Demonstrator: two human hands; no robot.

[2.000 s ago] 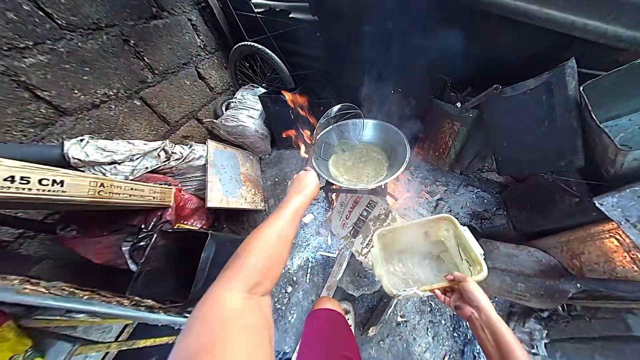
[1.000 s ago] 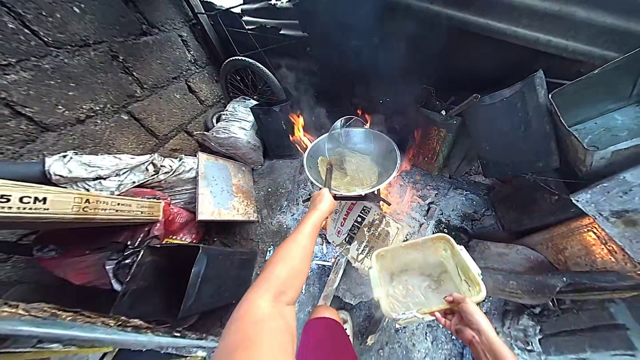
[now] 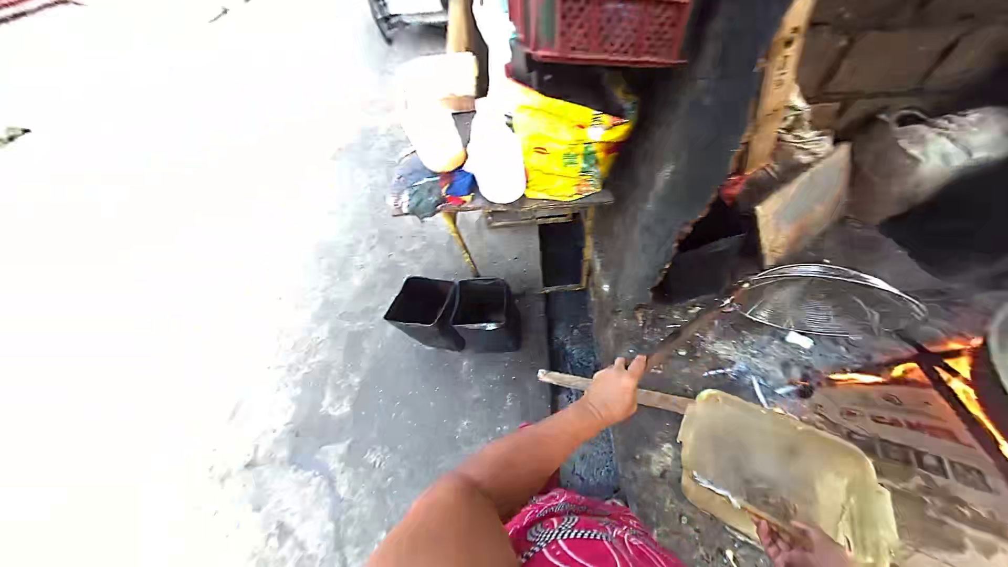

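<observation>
My left hand (image 3: 614,391) grips the dark handle of a round wire strainer (image 3: 827,303), whose mesh hangs over the ashy ground near the fire. Below it, my right hand (image 3: 799,543) holds the near edge of a cream plastic basin (image 3: 787,465). A thin stick-like piece lies at the basin's edge by my fingers; what it is I cannot tell. Flames (image 3: 957,378) burn at the right beside a printed cardboard piece (image 3: 906,433). Only the dark rim of the pan (image 3: 998,346) shows at the right edge. A wooden strip (image 3: 661,400) passes under my left hand.
Two black square containers (image 3: 484,315) stand on the concrete at centre left. Behind them a small table (image 3: 551,206) bears a yellow bag (image 3: 559,146) and white containers, with a red plastic crate (image 3: 602,31) above. A metal sheet (image 3: 803,205) leans by the block wall.
The view has swung far to the left. The strainer, inside the metal pan before, is now out of it and beside the fire. My right hand still holds the basin.
</observation>
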